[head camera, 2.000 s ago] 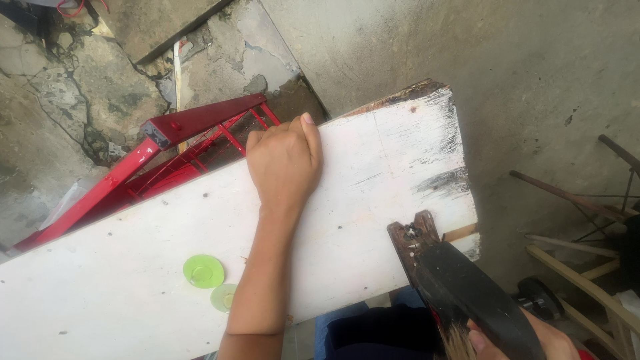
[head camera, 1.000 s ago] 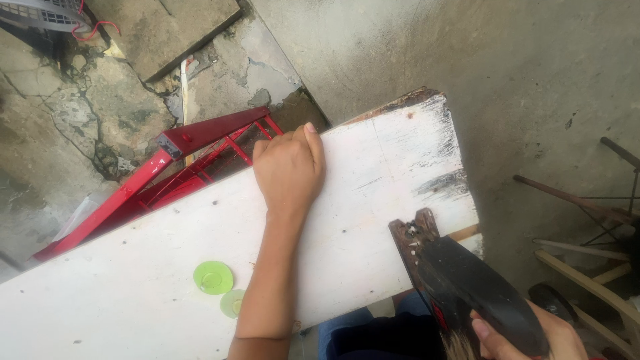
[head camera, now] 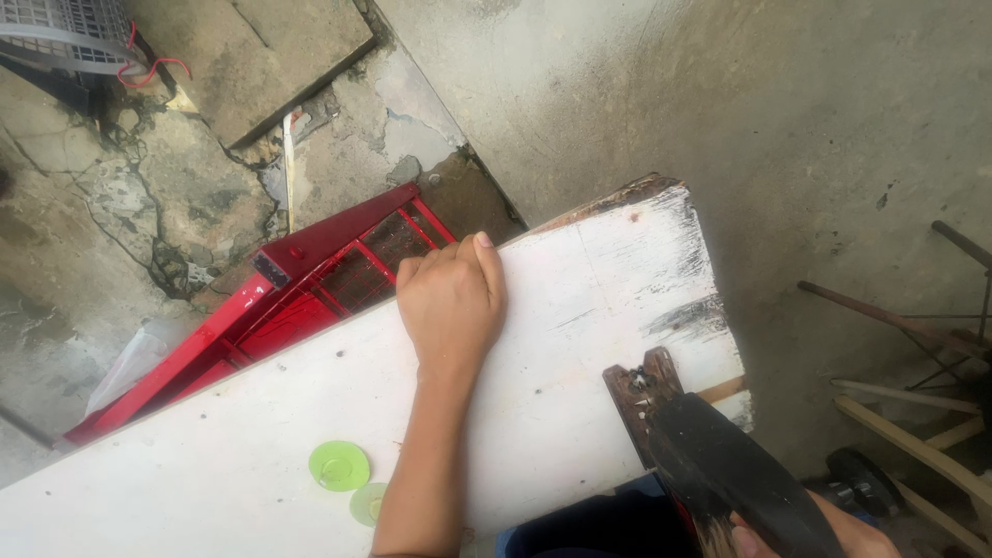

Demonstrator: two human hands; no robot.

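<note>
My left hand is curled over the far edge of a white-painted wooden board, its forearm lying across the board. At the lower right my right hand, partly cut off by the frame, grips a power tool with a black body, apparently a jigsaw. The tool's worn brown metal base plate rests on the board near its right end, at the near edge. The blade is hidden. A bright green plastic disc and a paler green disc lie on the board left of my forearm.
A red metal frame stands beyond the board's far edge, over cracked concrete. A grey plastic basket and a red wire are at the upper left. Rusty metal legs and wooden slats are on the right.
</note>
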